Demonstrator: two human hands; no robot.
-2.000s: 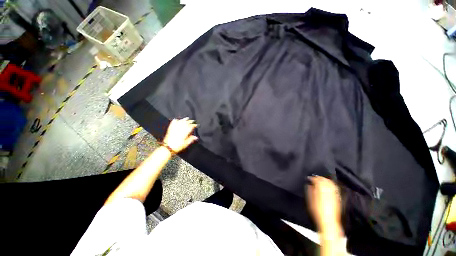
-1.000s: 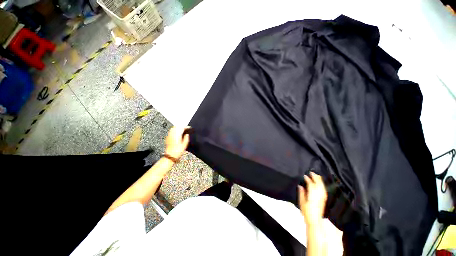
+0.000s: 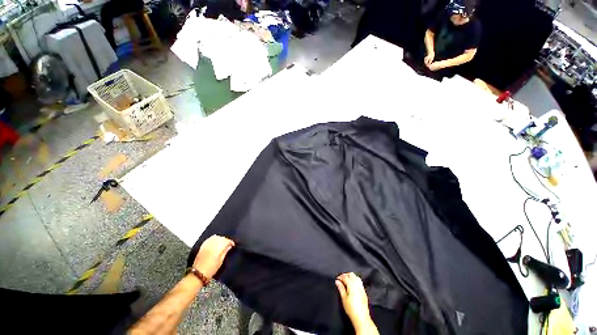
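A large black coat [image 3: 366, 209] lies spread on the white table [image 3: 196, 176], its shinier lining facing up and its collar end pointing away from me. My left hand [image 3: 213, 256] is closed on the near left corner of the coat's hem [image 3: 262, 281]. My right hand [image 3: 352, 292] is on the hem further right, fingers bent on the cloth; its fingertips pinch or press there. A small pale care label [image 3: 459, 318] shows on the lining at the lower right.
Right of the coat lie a black hanger [image 3: 515, 248], a black dryer-like tool [image 3: 544, 271], a dark thread cone [image 3: 544, 302] and cables. A person [image 3: 453, 39] works at the table's far side. A white basket [image 3: 131, 103] and a green bin [image 3: 219, 82] stand beyond the left edge.
The view has tilted up and shows the far side of the room. Both hands stay at the hem. Over the two seconds, the coat's left corner has been drawn in and the lining has folded differently.
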